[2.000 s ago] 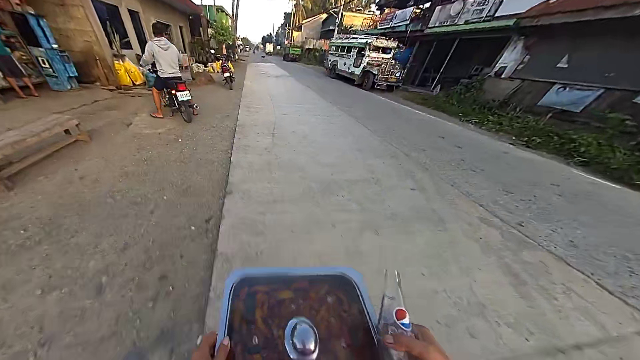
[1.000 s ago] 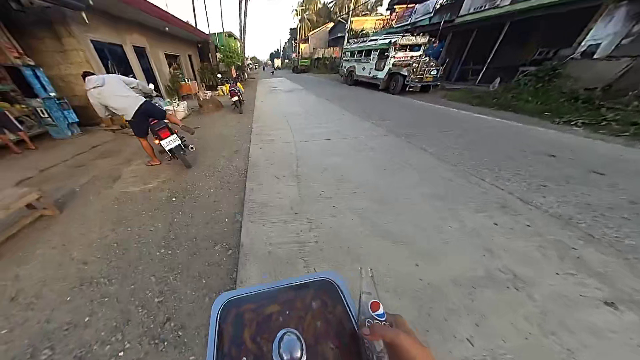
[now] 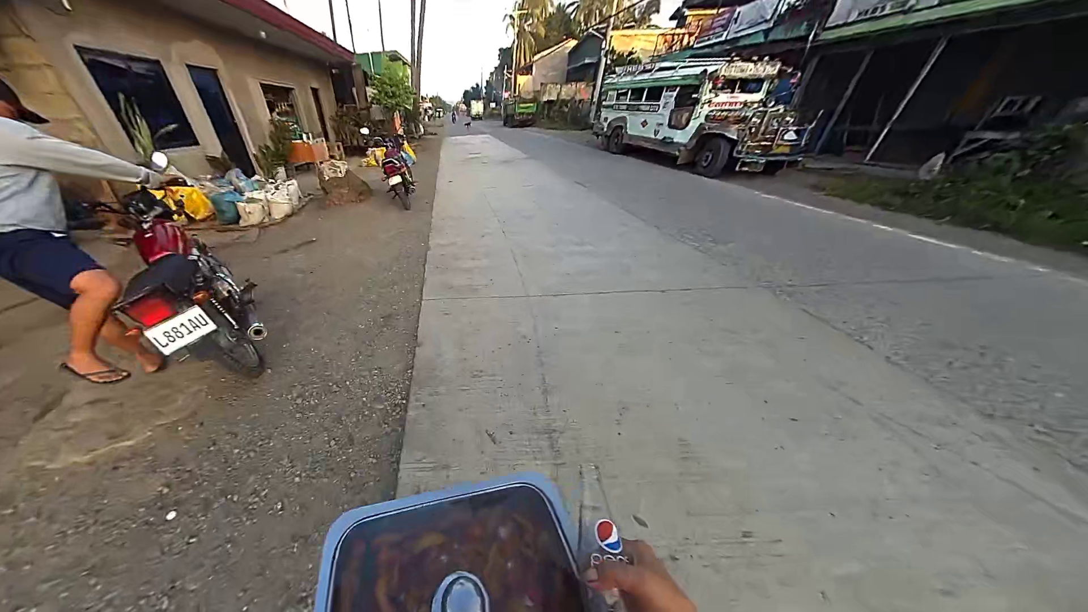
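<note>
At the bottom of the head view is a rectangular food container (image 3: 450,544) with a blue-grey rim, a see-through lid and an oval knob; brownish food shows through the lid. My right hand (image 3: 639,580) grips a clear glass Pepsi bottle (image 3: 592,501) against the container's right side. The bottle stands upright and looks empty. Whether my right fingers also hold the container's edge is hidden. My left hand is out of the frame.
A concrete road (image 3: 544,357) stretches ahead, with a gravel shoulder (image 3: 323,408) on its left. A person (image 3: 38,204) in a grey top holds a red motorcycle (image 3: 183,280). Another motorcycle (image 3: 396,170) and filled sacks (image 3: 255,204) stand beyond. A jeepney (image 3: 680,110) is at the right roadside.
The person and red motorcycle at left are nearer, as is the jeepney. The person has gone from standing upright to bending and leaning back. My left hand, seen two seconds ago, has left the view.
</note>
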